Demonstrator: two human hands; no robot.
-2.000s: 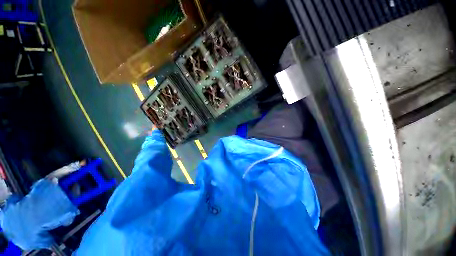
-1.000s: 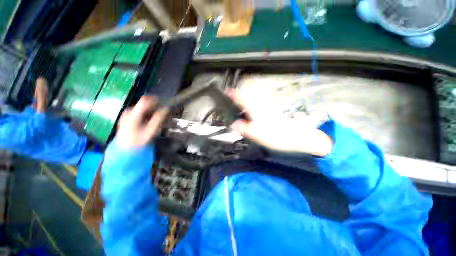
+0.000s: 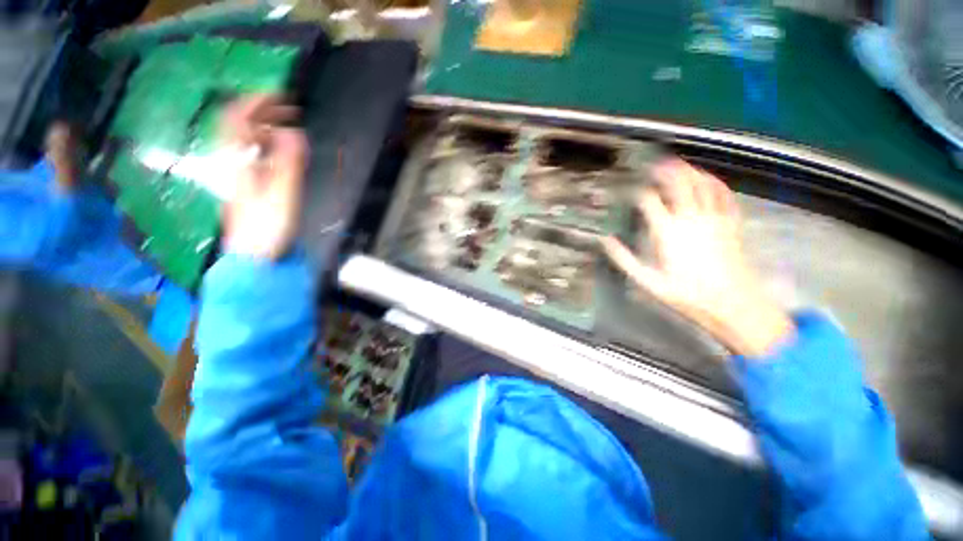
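Note:
A carrier fixture (image 3: 512,227) with a grey-green face and four openings lies flat between the conveyor rails, blurred. My right hand (image 3: 692,248) is over its right end, fingers spread, holding nothing that I can see. My left hand (image 3: 264,174) is over the green circuit board panels (image 3: 174,116) at the left. It is blurred, and I cannot tell if its fingers grip a panel.
A black tray (image 3: 354,148) lies between panels and conveyor. The silver rail (image 3: 549,365) runs along the near side. Another carrier (image 3: 364,370) is low by my body. Another person's hand (image 3: 63,159) is at the far left. A wooden stand (image 3: 528,26) is on the green bench.
The carrier that was tilted and blurred between my hands now lies flat on the conveyor. My left hand has moved left and up over the panels. My right hand has opened and moved right.

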